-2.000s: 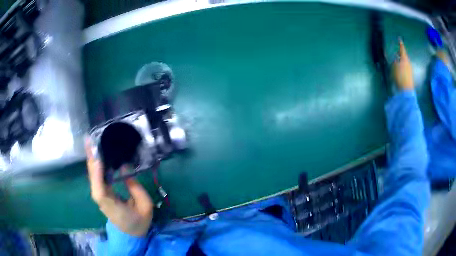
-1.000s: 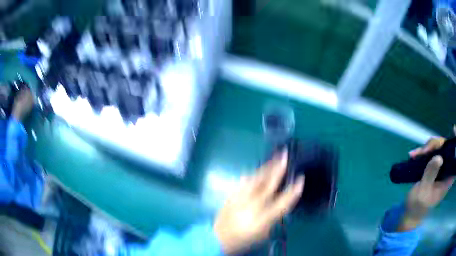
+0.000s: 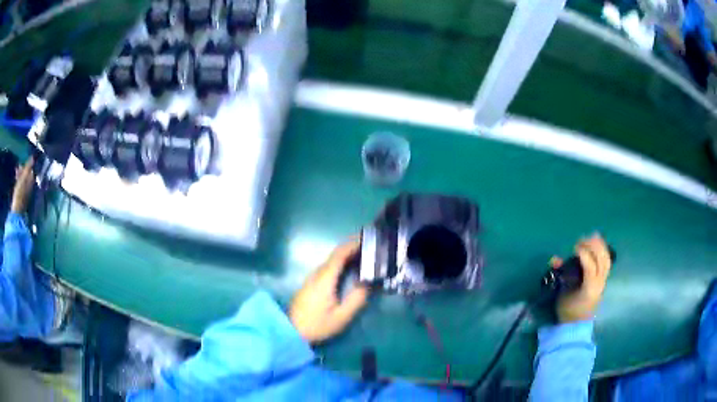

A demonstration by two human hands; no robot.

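A glossy black optical-engine housing (image 3: 397,253) with a round dark opening sits on the green bench in front of me. Thin red and black wires hang from its near side. My left hand (image 3: 329,294) holds the housing's left side, fingers against its edge. My right hand (image 3: 583,279) is closed around the black electric screwdriver (image 3: 564,276), to the right of the housing and apart from it. The screwdriver's cord runs down towards the bench's near edge. A small clear screw cup (image 3: 385,158) with dark contents stands behind the housing.
A white lens tray (image 3: 236,206) with rows of black lenses is at the left. Another black unit (image 3: 67,118) lies beyond it, near another person's hand (image 3: 23,187). A pale rail (image 3: 393,104) and post (image 3: 515,63) bound the bench's back.
The view has swung and steadied, with the lens tray now at the left. The right hand, bare and reaching out at first, now holds the screwdriver. The left hand is again at the housing's side.
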